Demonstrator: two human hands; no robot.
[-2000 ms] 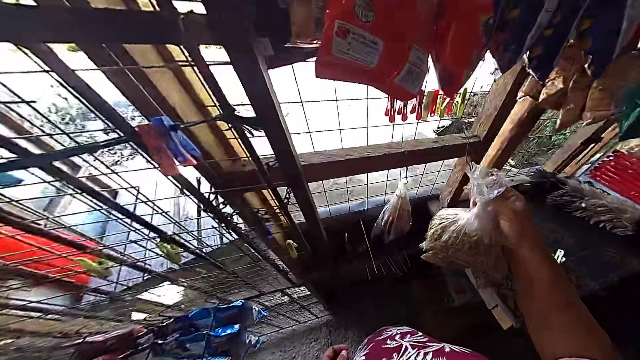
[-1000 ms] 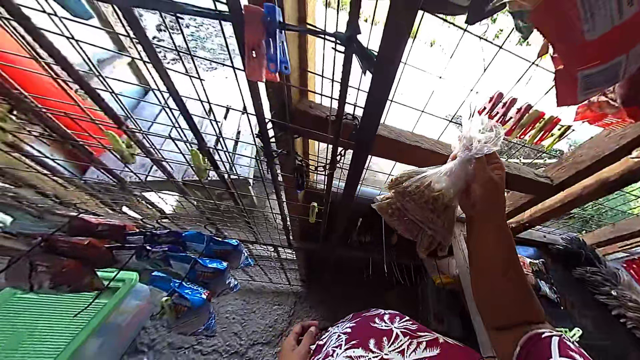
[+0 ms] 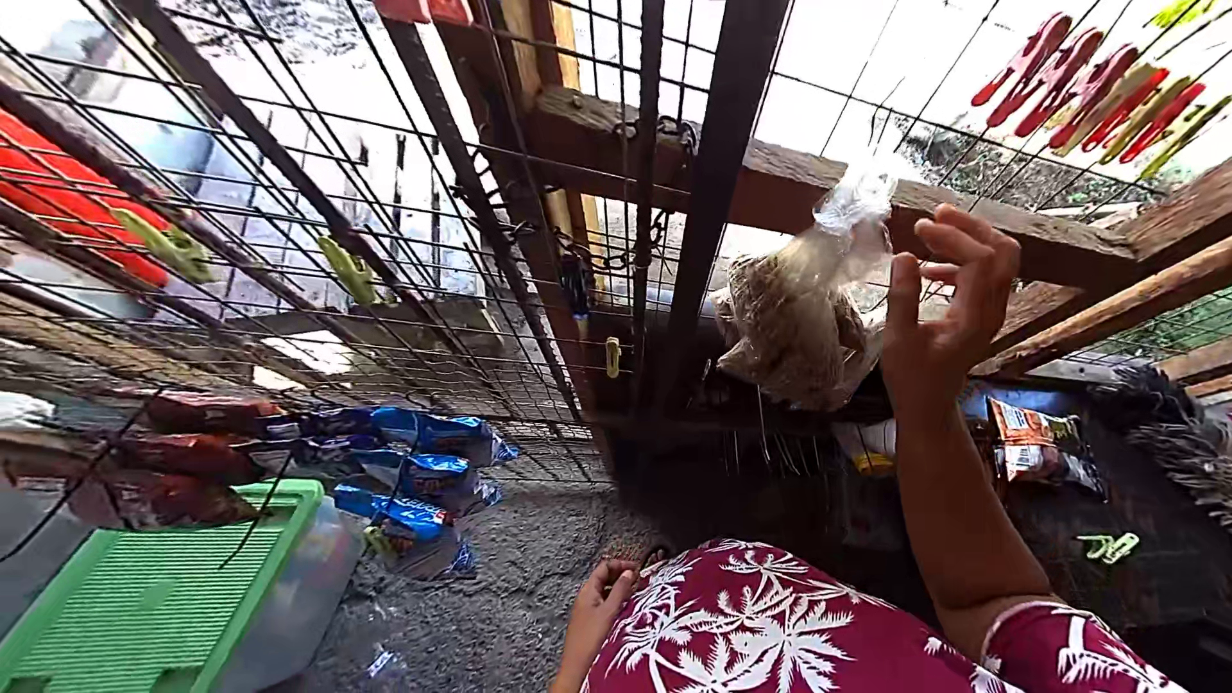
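A clear plastic bag with light brown contents (image 3: 799,318) hangs against the wire grid, just below a wooden crossbar (image 3: 1020,231). Its gathered top reaches up in front of the bar. To its right is my right hand (image 3: 948,289), raised with the fingers apart and slightly curled, holding nothing that shows. Low in the view, my left hand (image 3: 606,602) rests beside the maroon palm-print cloth, fingers loosely bent; whether anything is in it cannot be told.
Blue snack packets (image 3: 414,472) hang at left above a green-lidded plastic box (image 3: 144,587). Red and yellow-green clothespins (image 3: 1097,96) line the upper right mesh. More packets (image 3: 1035,438) and a pale green clothespin (image 3: 1107,547) lie on a dark surface. A dark metal bar (image 3: 722,154) crosses the middle.
My right hand has let go of the plastic bag, which it held by the gathered top in both earlier frames. The view has swung to the right side of the mesh corner and back left.
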